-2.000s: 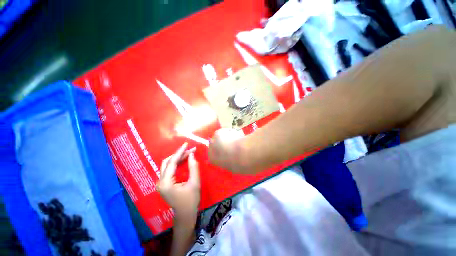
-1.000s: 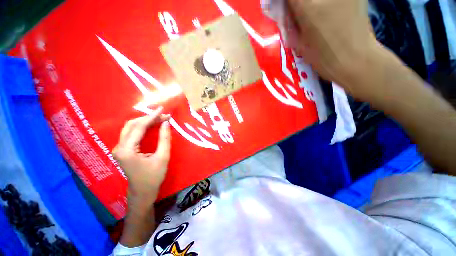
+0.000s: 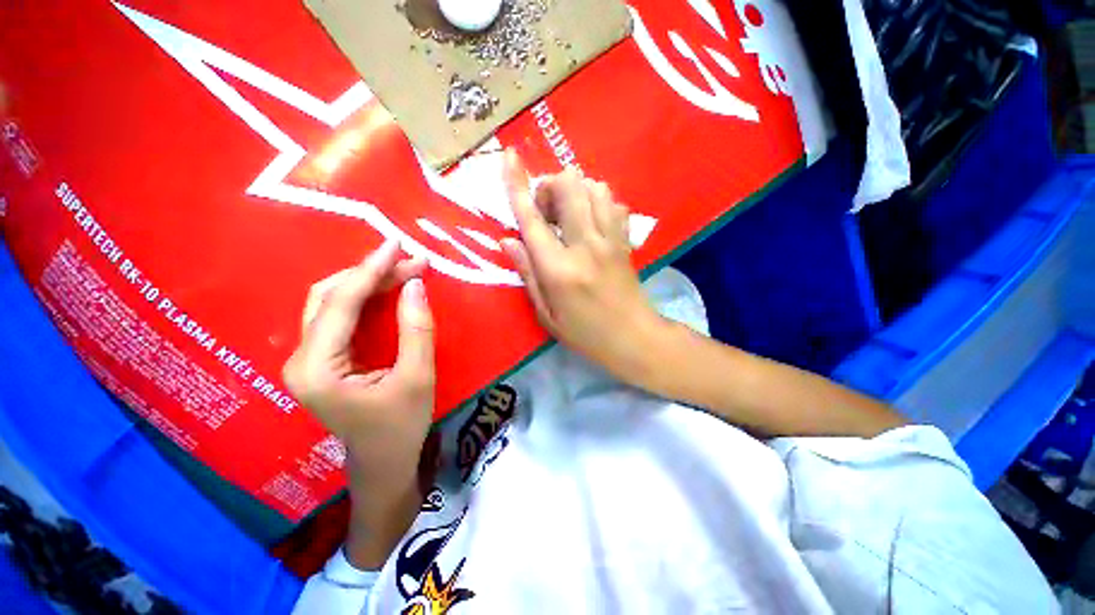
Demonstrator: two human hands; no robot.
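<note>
My left hand [image 3: 370, 348] is over the near left part of the red carton [image 3: 468, 324]. Its thumb and forefinger tips are close together; whether a small piece is between them cannot be told. My right hand [image 3: 585, 258] is just right of it, near the carton's front edge, one finger stretched forward and the others bent. No part shows clearly in it. The cardboard pad [image 3: 396, 90] lies on the carton beyond my hands, with dark wet spots and a round white pot [image 3: 471, 10] cut by the top edge.
A blue tray [image 3: 144, 505] with small black pieces [image 3: 48, 541] is at the lower left. At the right are a tray with glossy black parts [image 3: 961, 84], a hanging white liner [image 3: 883, 132] and another blue bin [image 3: 961, 342]. The green bench edge [image 3: 720, 222] runs under the carton.
My right hand has come from the black tray side to beside my left hand. My left hand keeps its pinched pose. The view has shifted closer, moving the pad and pot up.
</note>
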